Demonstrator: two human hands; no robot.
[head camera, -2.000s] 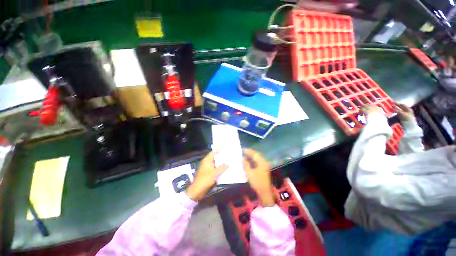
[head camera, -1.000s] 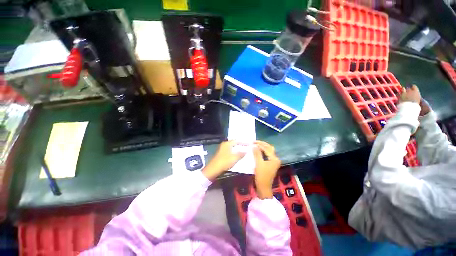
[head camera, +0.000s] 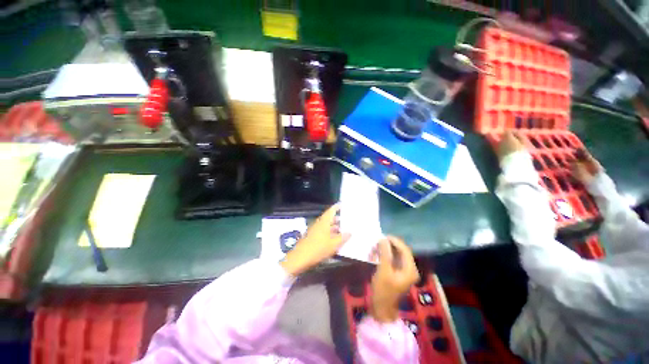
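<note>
My left hand is at the left edge of a narrow loose white sheet and holds it. My right hand is at the sheet's lower right corner, fingers bent together; whether it pinches the sheet or a small piece is blurred. A black watch body lies on the taped white work mat at the bench edge, just left of my left hand. The right lap tray, red-orange with several black pieces, is partly behind my right forearm.
Two black toggle-clamp fixtures stand behind the mat. The blue control box carries a clear cylinder. Yellowish paper and a pen lie left. A lap tray is lower left. A neighbour's sleeves reach a tray at right.
The view has shifted, so bench things sit further right. My right hand has moved down along the sheet, away from my left hand. The neighbour's hands have moved apart over their tray.
</note>
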